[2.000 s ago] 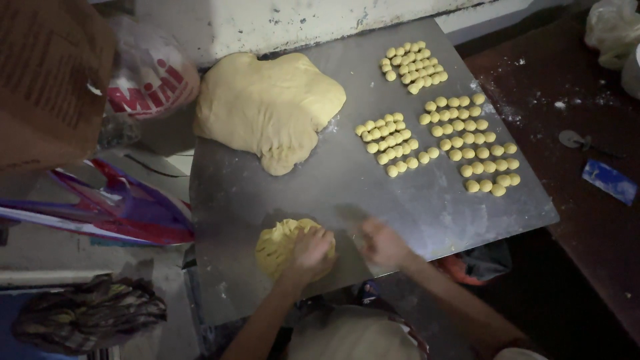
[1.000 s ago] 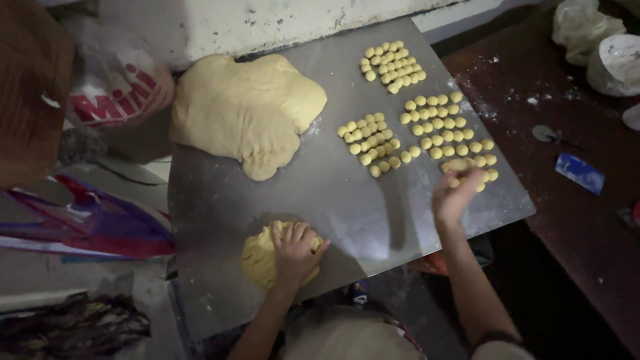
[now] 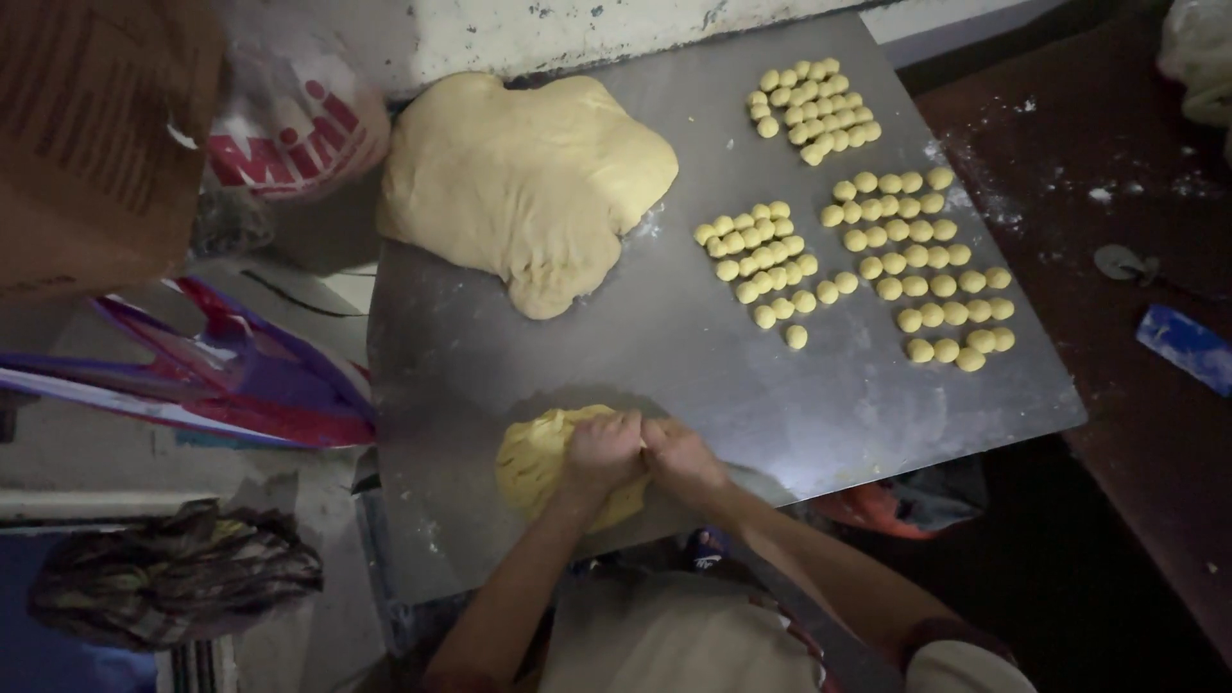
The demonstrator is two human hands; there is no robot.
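A smaller lump of yellow dough (image 3: 539, 462) lies near the front edge of the metal table (image 3: 674, 356). My left hand (image 3: 604, 452) rests on its right side with the fingers curled into the dough. Against it, at the dough's right edge, is my right hand (image 3: 681, 460), fingers bent in; whether it pinches a piece of dough is hidden. Behind them spreads a large mass of pale dough (image 3: 520, 173). Rows of small dough balls stand on the right part of the table: a back group (image 3: 818, 111), a middle group (image 3: 765, 260) and a right group (image 3: 914, 255).
A cardboard box (image 3: 96, 144) and a plastic bag with red lettering (image 3: 298, 135) stand at the left, above a red and purple plastic piece (image 3: 241, 375). Dark crumpled cloth (image 3: 183, 577) lies lower left. On the brown surface at right are a blue object (image 3: 1189, 346) and white powder.
My right hand was over the right group of balls a second ago and has come back left, beside my left hand. A single ball now sits in front of the middle group.
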